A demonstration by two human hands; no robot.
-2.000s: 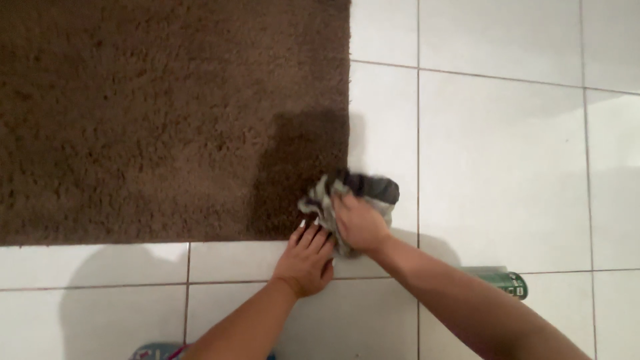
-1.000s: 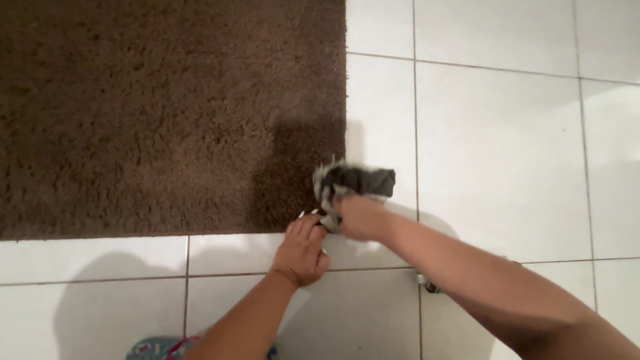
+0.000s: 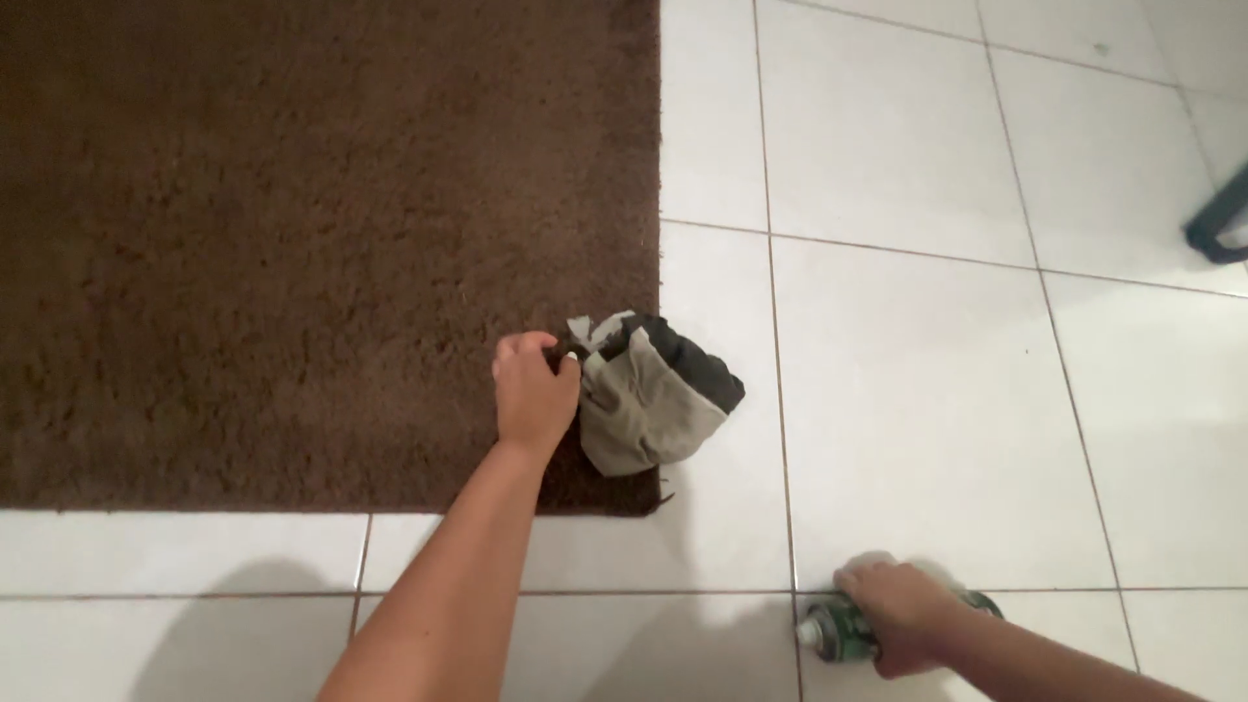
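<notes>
A brown shaggy rug (image 3: 331,253) fills the left of the view, its near right corner on the floor. Across that corner lies a crumpled grey and black cloth (image 3: 655,405), partly over the tiles. My left hand (image 3: 534,390) rests on the rug just left of the cloth, thumb by the cloth's edge and fingers curled; whether it pinches anything is hidden. At the lower right, my right hand (image 3: 902,614) is closed around a green spray can (image 3: 846,632) that lies on its side on the tiles, white nozzle pointing left.
White floor tiles (image 3: 897,390) with dark grout lines run along the right and near sides of the rug. Part of a dark object (image 3: 1219,224) shows at the right edge. Shadows fall on the tiles near the arms.
My right hand has let go of the cloth and moved right to the green can. The cloth now lies on the rug corner. My left hand has moved from the near edge farther onto the rug.
</notes>
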